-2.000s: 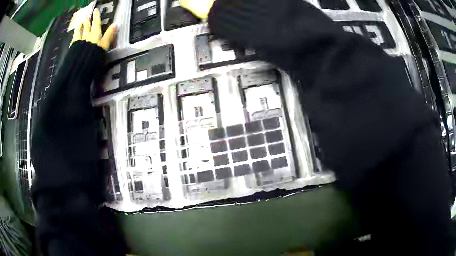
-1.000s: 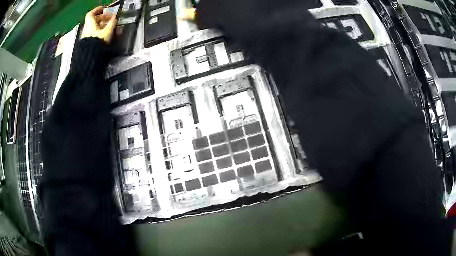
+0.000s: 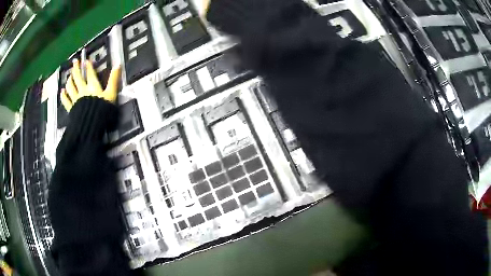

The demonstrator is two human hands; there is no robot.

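My left hand (image 3: 89, 86) is at the upper left with its fingers spread, over dark housings at the tray's far left corner; nothing shows held in it. Only a sliver of my right hand (image 3: 205, 7) shows at the top edge beside the sleeve, so its grip is hidden. A clear pad sheet with a grid of dark square pads (image 3: 222, 192) lies over the near housings. The whitish packing tray (image 3: 153, 116) holds black housings (image 3: 141, 51), some lengthwise and some crosswise.
Stacked trays with shiny bumpy edges (image 3: 430, 70) stand on the right. Another dark gridded stack (image 3: 33, 161) lies on the left. The green bench top (image 3: 231, 253) shows along the near side. A small red object (image 3: 481, 204) is at the right edge.
The view has shifted and tilted, so the tray appears rotated. My left hand has gone from bent fingers to spread ones over the far left corner. Less of my right hand shows.
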